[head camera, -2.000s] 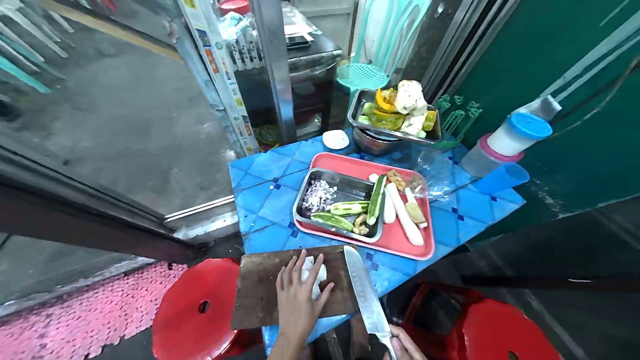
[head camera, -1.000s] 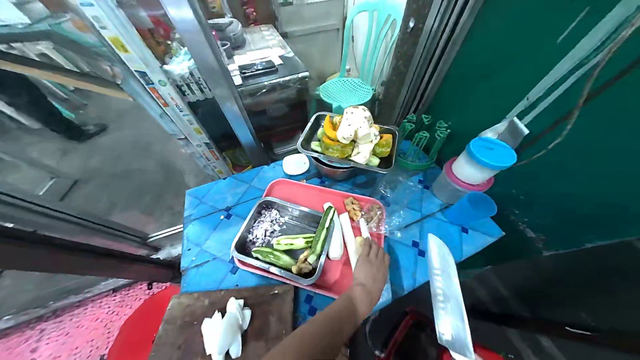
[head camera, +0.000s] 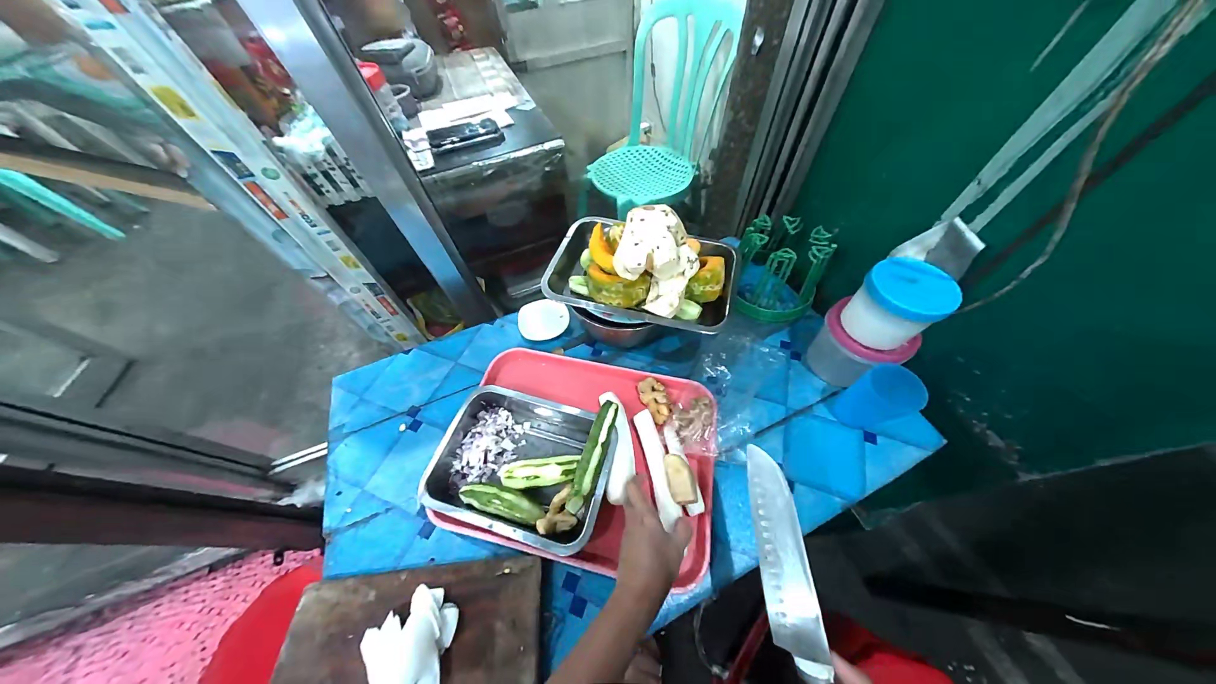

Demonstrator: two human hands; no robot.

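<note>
My left hand (head camera: 651, 537) reaches over the red plastic tray (head camera: 532, 363), its fingers at the lower end of a long white vegetable piece (head camera: 622, 451); whether they grip it cannot be told. My right hand (head camera: 845, 671), mostly cut off at the bottom edge, holds a broad kitchen knife (head camera: 788, 560) with its blade upward. On the red tray lie other white pieces (head camera: 655, 465), ginger (head camera: 655, 399) and a metal tray (head camera: 446, 513) with chopped onion (head camera: 489, 442) and halved green gourds (head camera: 540, 471). White cut pieces (head camera: 413, 641) rest on the wooden cutting board (head camera: 503, 617).
Behind the red tray stand a metal tray of squash pieces (head camera: 617, 285), a metal bowl (head camera: 617, 331), and a white lid (head camera: 543, 320). At right are a green basket (head camera: 774, 304), lidded containers (head camera: 898, 304) and a blue cup (head camera: 879, 394). A green wall borders the table.
My left hand has left the white pieces on the board and is over the red tray. Since one second ago, it has shifted toward the metal tray. The view has moved.
</note>
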